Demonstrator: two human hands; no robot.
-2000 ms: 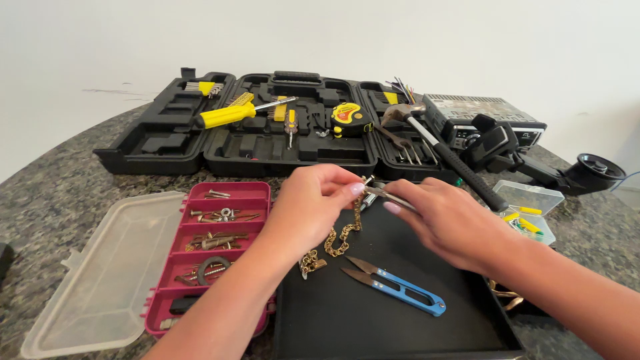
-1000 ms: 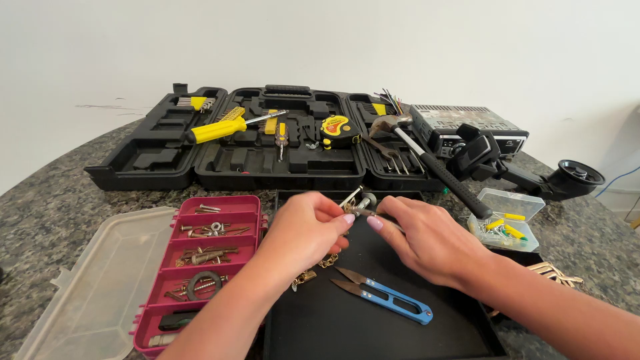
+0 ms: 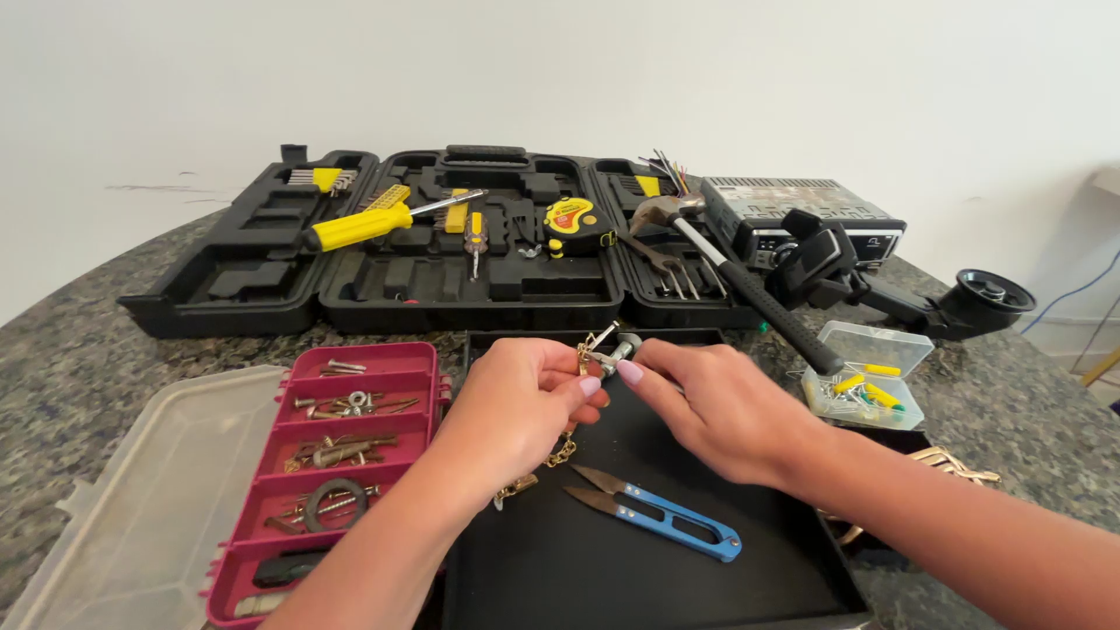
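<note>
My left hand [image 3: 525, 402] pinches one end of a gold-coloured chain [image 3: 561, 451] above a black tray [image 3: 647, 577]; the rest of the chain hangs down to the tray. My right hand [image 3: 726, 407] is closed on a slim metal tool whose tip meets the chain end at the left fingertips; most of the tool is hidden by the fingers. Just behind the fingertips, a metal bolt [image 3: 622, 350] and a thin metal pin [image 3: 602, 334] show. Blue thread snips [image 3: 669, 521] lie in the tray below the hands, blades pointing left.
A pink divided box [image 3: 274, 442] of screws is at left. Behind lies a black tool case [image 3: 472, 311] with a yellow screwdriver [image 3: 363, 227] and tape measure [image 3: 573, 226]. At right are a hammer [image 3: 744, 284], a car stereo [image 3: 801, 206], a phone mount [image 3: 888, 297] and a small clear box [image 3: 866, 411].
The chain hung in plain view below the hands two seconds ago; the left hand now covers part of it. Both hands stay together at the chain end. The view has shifted a little.
</note>
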